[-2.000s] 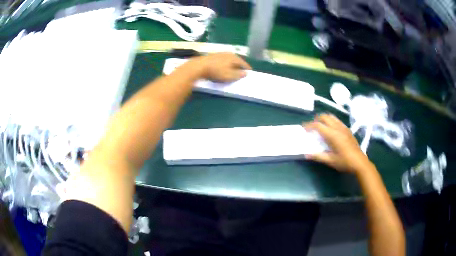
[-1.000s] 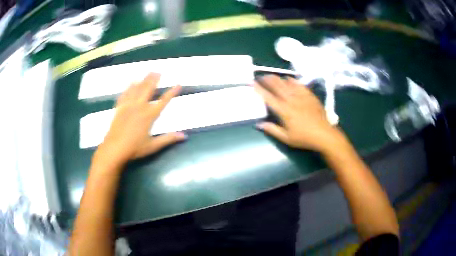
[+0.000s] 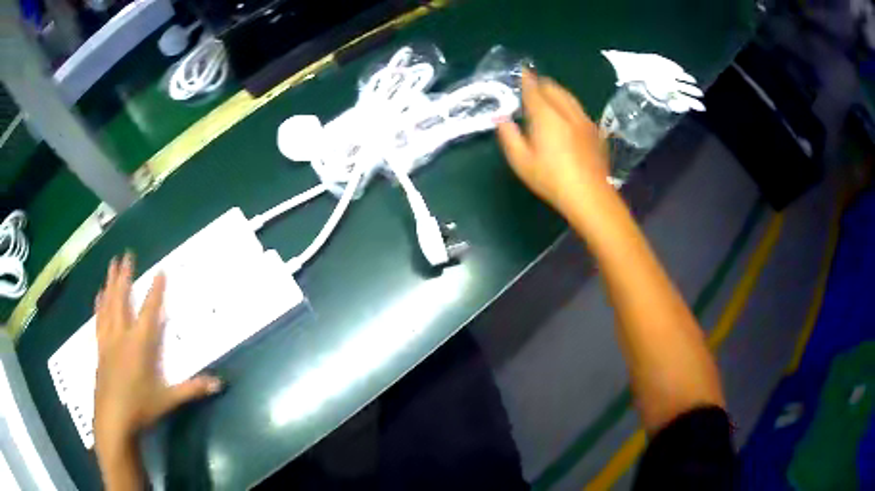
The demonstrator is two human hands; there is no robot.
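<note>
Two white power strips lie side by side, touching, on the dark green bench. My left hand rests over their left part with fingers spread. White cords run from their right ends into coils in clear plastic. One round white plug head lies left of the coils; another plug lies below them with its pins showing. My right hand is at the right end of the coils, thumb and forefinger apart; whether it touches the plastic is unclear.
A white glove or cloth lies on a clear bottle at the bench's right edge. A grey metal post and yellowish strip bound the far side. More white cords lie beyond. Part of a white stack shows at left.
The view has turned right. The two strips now lie against each other. My right hand has left the strips' right end and moved to the far side of the cord coils.
</note>
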